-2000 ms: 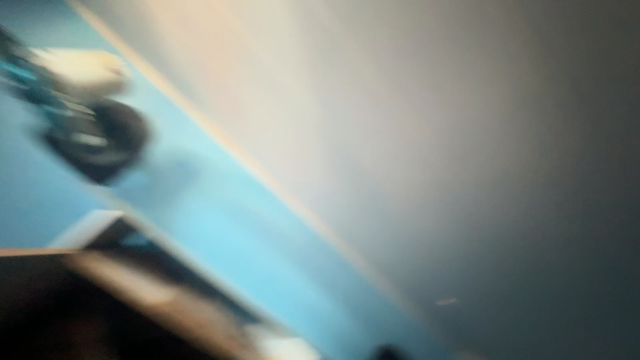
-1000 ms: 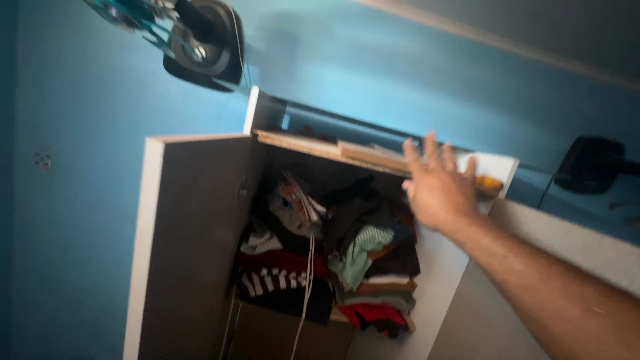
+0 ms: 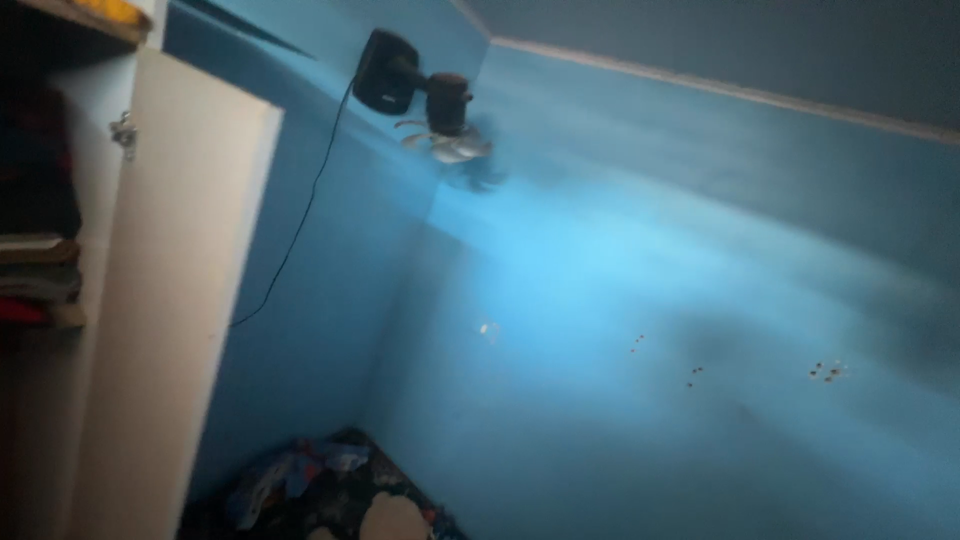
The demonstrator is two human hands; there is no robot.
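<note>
Neither my left hand nor my right hand is in the head view. At the left edge stands a wardrobe whose pale door [image 3: 172,247] hangs open on a metal hinge [image 3: 124,135]. Inside it, in shadow, folded clothes [image 3: 37,281] lie stacked on a shelf. A yellow item [image 3: 116,10] rests on the wooden board at the top. High in the corner, a black wall-mounted fan [image 3: 448,105] has blurred blades, and its dark cord [image 3: 311,195] hangs down behind the door.
Blue walls [image 3: 600,255] meet in a corner, with small holes or marks in the right one. Below, a dark patterned surface, perhaps a bed, holds crumpled cloth [image 3: 277,472] and a pale rounded object [image 3: 394,517]. A pale trim strip [image 3: 675,79] borders the ceiling.
The view has swung to the right. One second ago a hand was at the wardrobe's top board; it is out of view now.
</note>
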